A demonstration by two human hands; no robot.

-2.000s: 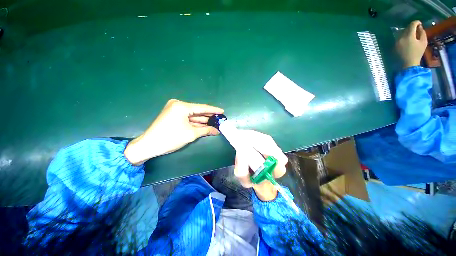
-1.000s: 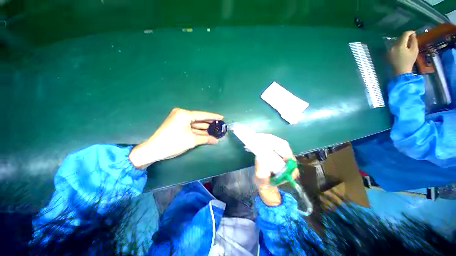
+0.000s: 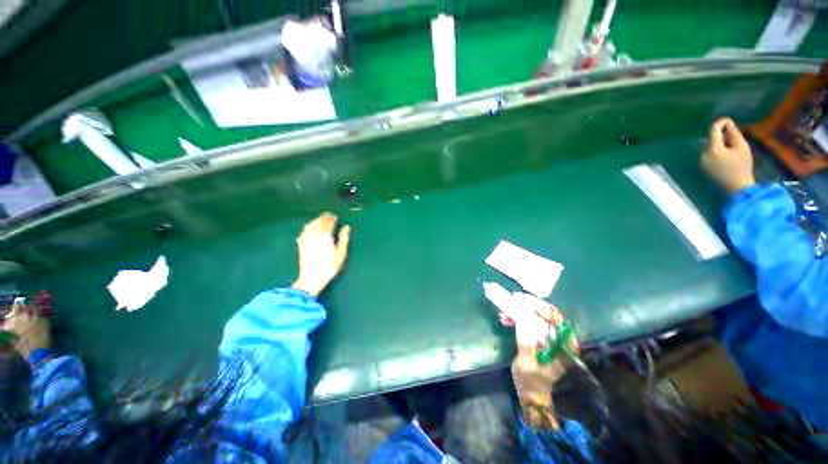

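Note:
My left hand [image 3: 321, 254] is stretched forward over the green belt, fingers apart, with nothing seen in it. A small round black part [image 3: 349, 189] lies on the belt just beyond its fingertips, not touching them. My right hand [image 3: 536, 340] holds the whitish dispensing syringe [image 3: 505, 300] near the belt's front edge, its narrow tip pointing up and left. The green cap [image 3: 557, 343] shows at the syringe's rear, with a thin pale hose [image 3: 596, 388] trailing from it. The syringe tip is close to a folded white paper [image 3: 525, 267].
A white strip [image 3: 676, 210] lies at the right, a crumpled white piece [image 3: 139, 284] at the left. More black parts [image 3: 164, 227] lie on the belt. A metal rail [image 3: 363, 123] runs behind. Neighbours' hands show at both sides; an orange-brown press base [image 3: 799, 127] is far right.
The view has shifted to show more behind the belt. My left hand has moved away from the syringe and forward; the black part is no longer in it. My right hand still holds the syringe.

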